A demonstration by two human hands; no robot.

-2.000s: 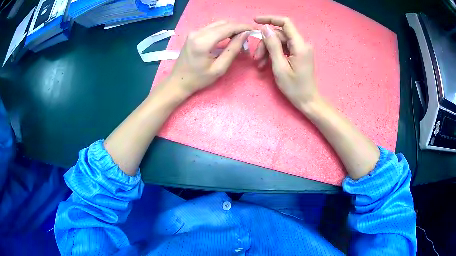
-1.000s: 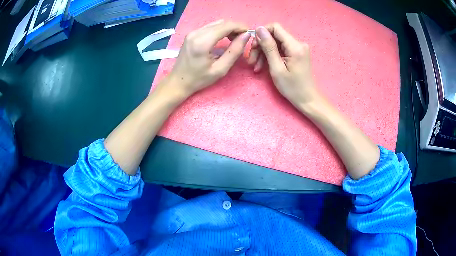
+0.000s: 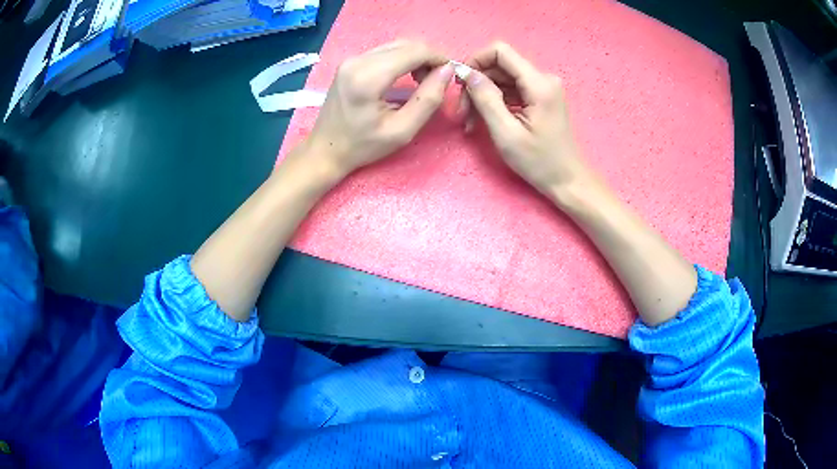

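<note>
A small white piece [image 3: 461,69] is pinched between the fingertips of both hands, above the upper part of the pink-red mat [image 3: 514,220]. My left hand [image 3: 381,96] holds it from the left with thumb and forefinger. My right hand [image 3: 523,114] holds it from the right, its fingertips nearly touching those of the left. Most of the piece is hidden by the fingers. A white strip [image 3: 284,69] lies in a loop on the green bench, left of my left hand, reaching the mat's left edge.
A stack of blue-and-white sleeves [image 3: 206,23] lies at the upper left, with more printed sleeves [image 3: 83,46] beside it. A digital scale [image 3: 798,147] stands at the right edge, with a dark cable beside it. A person's blue sleeve [image 3: 23,284] shows at the left edge.
The fingertips have drawn closer together around the white piece, and my right hand has moved slightly left. The blue sleeve at the left edge has shifted. The mat, strip and scale stay put.
</note>
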